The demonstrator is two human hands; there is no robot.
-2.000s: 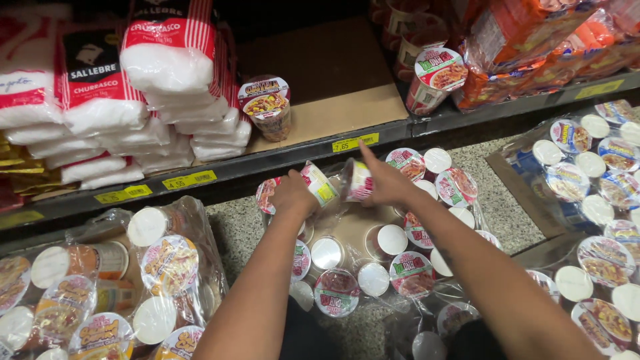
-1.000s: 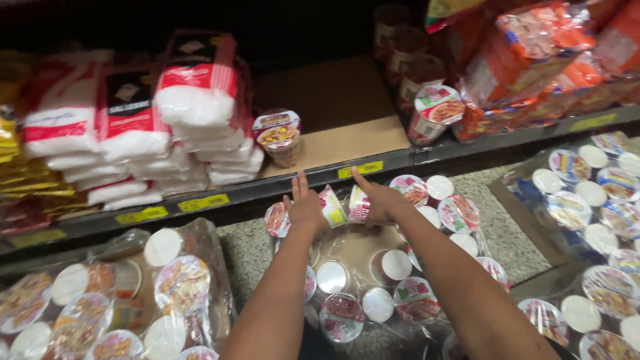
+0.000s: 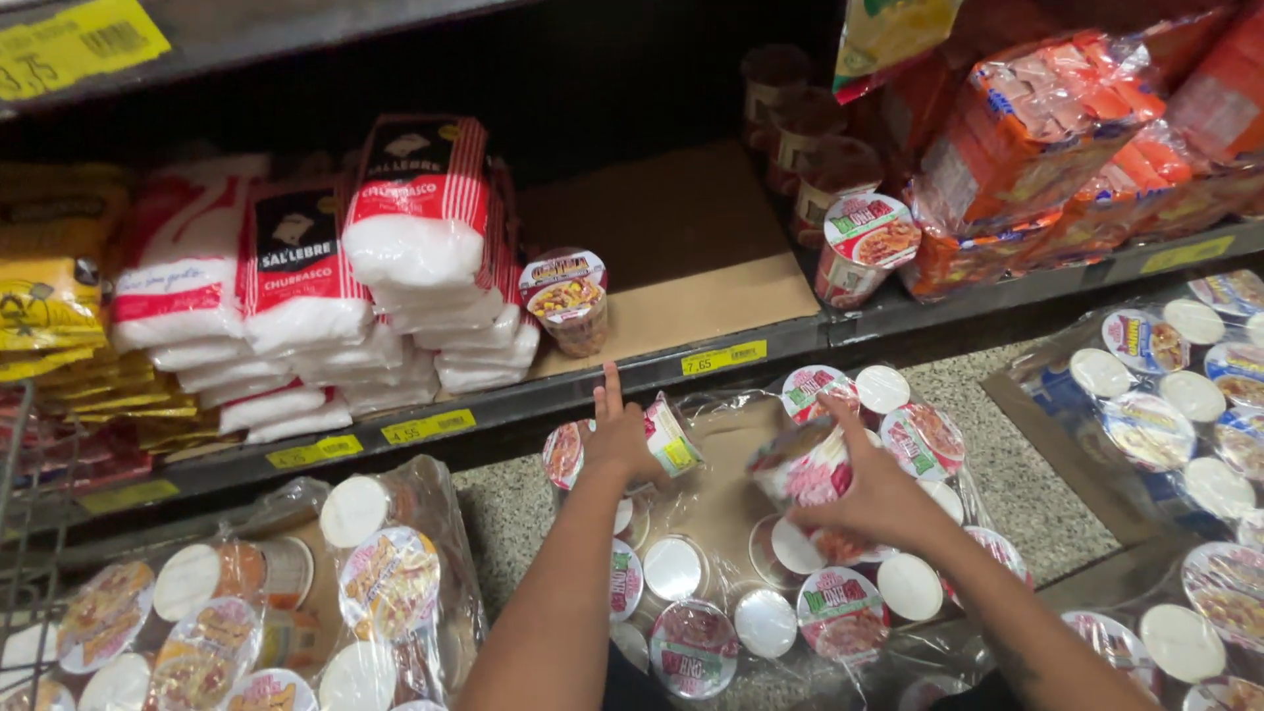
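My left hand point(image 3: 624, 444) is closed around an instant-noodle cup point(image 3: 671, 434) tilted on its side, its index finger extended toward the shelf edge. My right hand point(image 3: 869, 484) grips another noodle cup point(image 3: 805, 469), also tilted, above the middle of an opened plastic-wrapped cardboard tray point(image 3: 726, 449). Around both hands in that tray stand more cups, some lid up, like the red and green one point(image 3: 842, 614), others showing white bases. On the shelf, a single noodle cup point(image 3: 568, 301) stands beside the salt bags, and a row of cups point(image 3: 861, 247) stands to the right.
Stacked salt bags point(image 3: 415, 217) and yellow packs point(image 3: 49, 267) fill the shelf's left. Orange wrapped packs point(image 3: 1037, 138) are at right. The shelf edge point(image 3: 632, 380) bears price tags. Wrapped cup trays flank mine, left point(image 3: 439, 553) and right point(image 3: 1047, 434). A wire rack point(image 3: 30, 553) edges the far left.
My hands, close together before, are now farther apart, the right one having moved right with its cup. The view has shifted, showing an upper shelf edge.
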